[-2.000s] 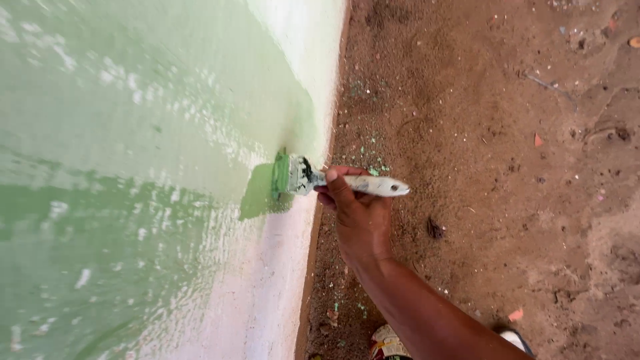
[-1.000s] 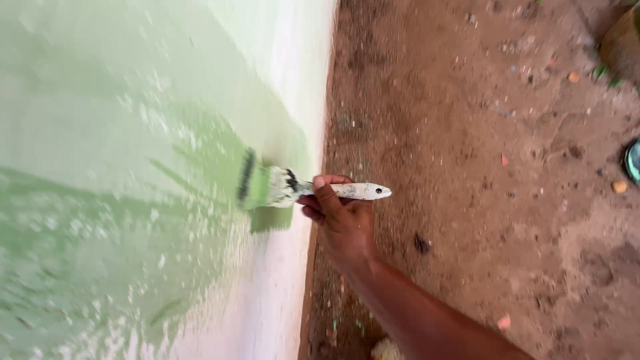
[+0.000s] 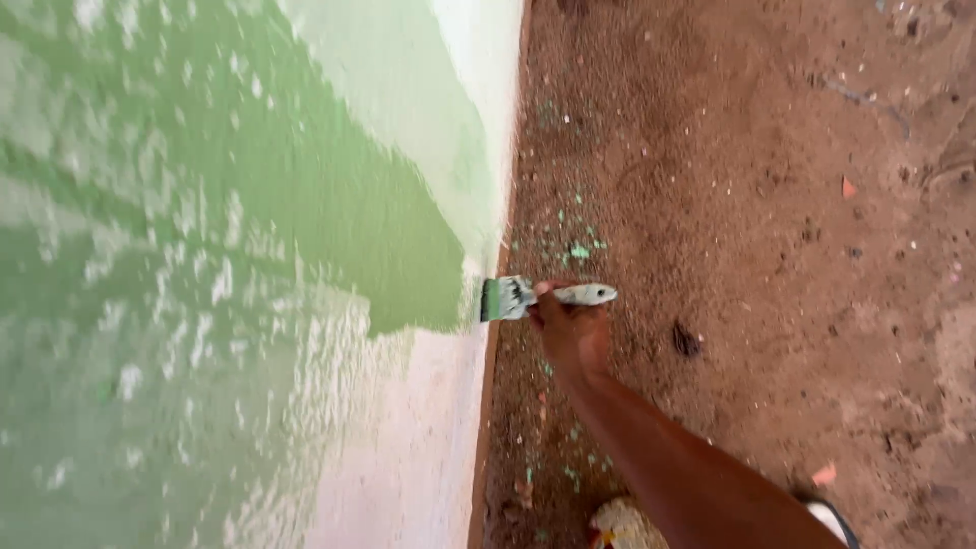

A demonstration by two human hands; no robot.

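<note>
My right hand (image 3: 568, 328) is closed around the pale, paint-spotted handle of a flat paintbrush (image 3: 509, 298). The brush lies roughly level in the view, its green-loaded bristles pointing left and its holed handle end pointing right. Its dark bristle tip meets the lower margin of the wall (image 3: 396, 442), close to the brown edge where the wall ends. Wet green paint (image 3: 381, 252) covers a broad band just left of the bristles, while paler green and whitish areas show around it. My left hand is out of view.
Brown dirt ground (image 3: 762, 229) runs along the wall, dotted with green paint flecks (image 3: 579, 250), reddish chips and a dark clump (image 3: 685, 339). At the bottom edge are a pale, dirty object with red and yellow marks (image 3: 625, 524) and part of a white-rimmed shoe (image 3: 833, 521).
The brush has moved off the green patch toward the wall's brown lower edge, still in my right hand. Green paint now covers more of the wall beside it.
</note>
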